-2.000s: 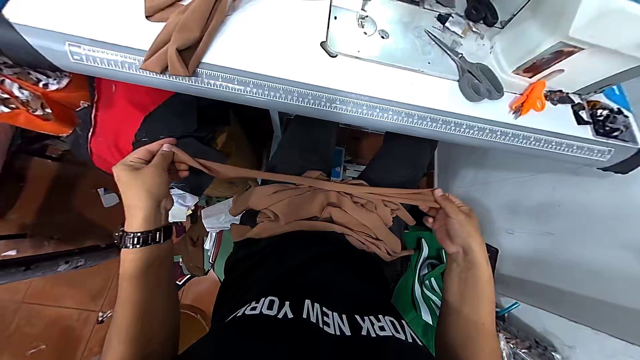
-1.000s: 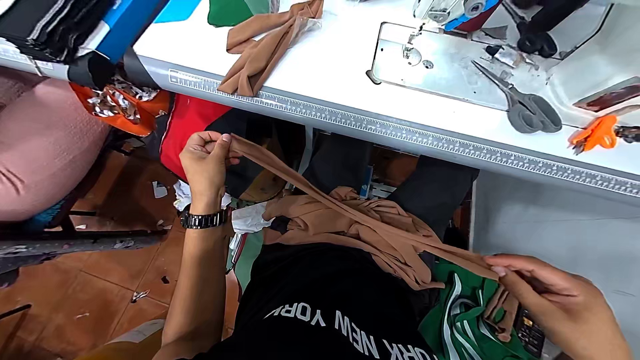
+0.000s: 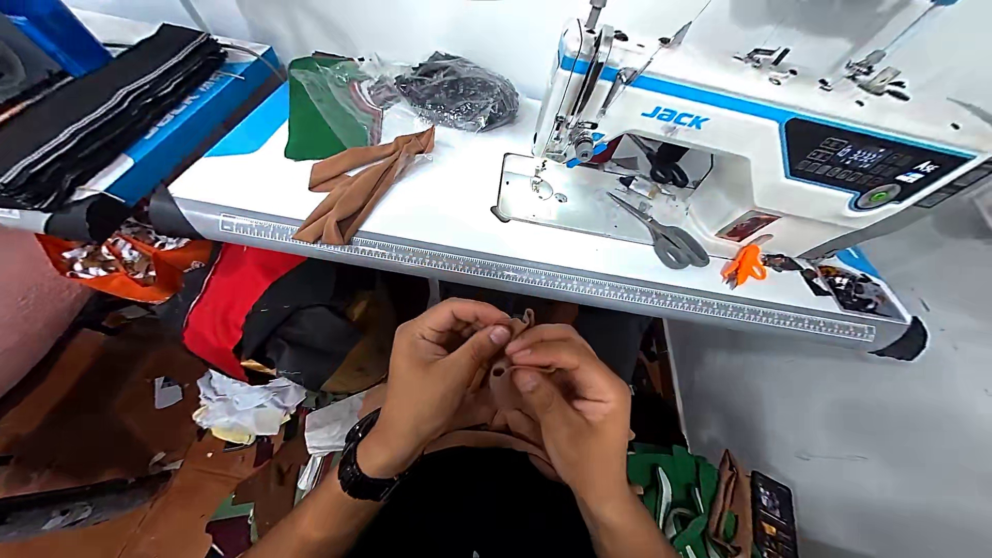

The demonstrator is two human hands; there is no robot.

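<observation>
My left hand [image 3: 442, 372] and my right hand [image 3: 577, 395] are close together over my lap, both pinching a brown fabric strip [image 3: 508, 387] between thumbs and fingers. Its upper edge is folded between the fingertips; the rest falls toward my lap, partly hidden by the hands. Beyond them, on the white table, stands a Jack sewing machine [image 3: 744, 124]. Grey-handled scissors [image 3: 666, 236] lie beside its needle plate, and an orange-handled thread snipper [image 3: 745, 266] is to their right. More brown fabric strips [image 3: 356, 194] lie at the table's front edge, left of the machine.
A measuring tape [image 3: 542, 277] runs along the table edge [image 3: 434, 267]. Stacked black fabric [image 3: 101, 108], green fabric in plastic [image 3: 329, 108] and a bagged dark bundle [image 3: 457, 91] are at the back left. Below are an orange scrap bag [image 3: 124, 267] and, at right, green fabric [image 3: 682, 496].
My hands were wide apart with the brown strip stretched between them; they have come together, both still holding brown fabric. The view has tilted up to show more of the sewing machine.
</observation>
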